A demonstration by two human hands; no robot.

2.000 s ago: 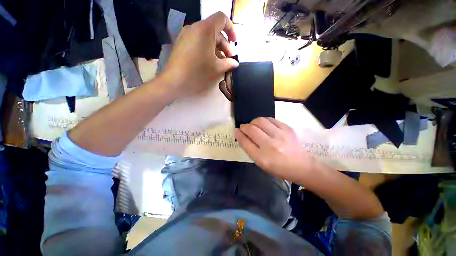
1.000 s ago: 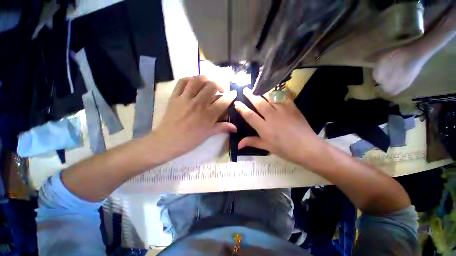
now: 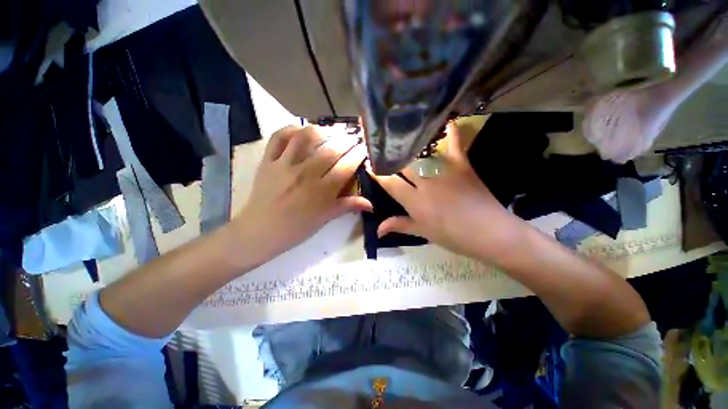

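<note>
A black cut panel (image 3: 388, 216) lies under the sewing machine head (image 3: 275, 52), its near end pointing at the ruler-marked table edge. My left hand (image 3: 299, 184) lies flat at the panel's left side, fingers close to the lit needle area. My right hand (image 3: 443, 200) rests on the panel's right part, thumb and fingers spread on the cloth. Both hands press the panel down. The machine head hides the needle, the panel's far end and some of my right fingertips.
Black layered cloth (image 3: 160, 104) with grey strips (image 3: 215, 168) lies at left, beside a folded pale-blue cloth (image 3: 72, 238). Black pieces (image 3: 519, 160) and small grey pieces (image 3: 632, 204) lie at right. A pinkish-white rag (image 3: 619, 128) is at upper right.
The black panel has gone from in front of the machine to under its head, and both hands have moved onto it. Over the last second the view has shifted, and the head covers more.
</note>
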